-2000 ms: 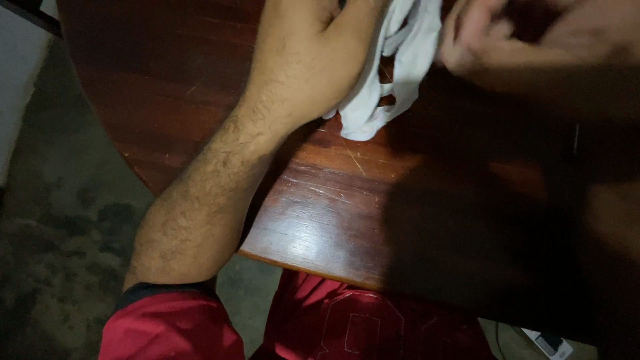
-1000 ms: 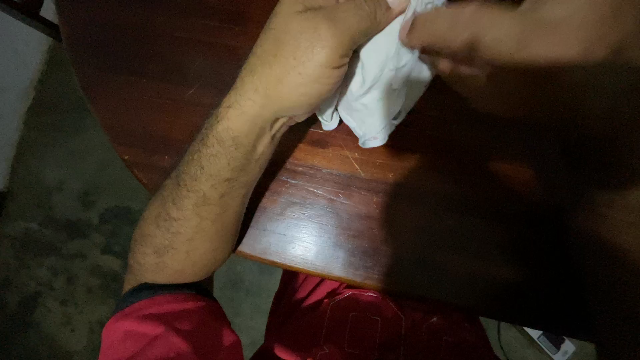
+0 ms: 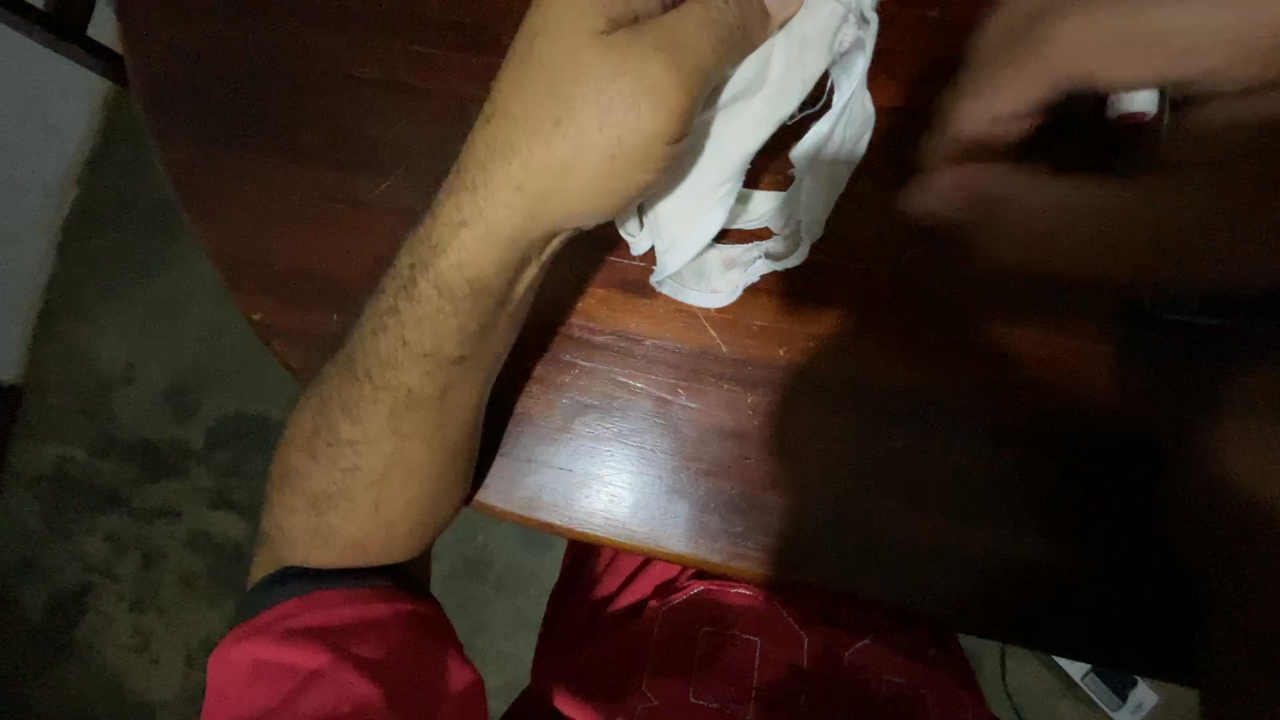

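Note:
My left hand (image 3: 650, 90) is at the top centre, its fingers gripping a white cloth (image 3: 730, 180) near the upper frame edge. The cloth hangs down from it over the dark wood table, with a ragged opening through which the table shows. Off to the right of the cloth, apart from it, is my right hand (image 3: 1060, 130), blurred and in shadow. Its thumb and fingers are spread around a gap. A small white and red object (image 3: 1133, 105) shows beside that gap; whether the hand touches it is unclear.
The polished wood table (image 3: 640, 450) has a curved edge at the left and a near edge above my red garment (image 3: 720, 640). Below the table at the bottom right lies a white and dark object (image 3: 1108, 688) near a thin cable. Shadow covers the table's right side.
My right hand was against the cloth a second ago and is now away from it to the right. The cloth's opening, hidden then, shows again.

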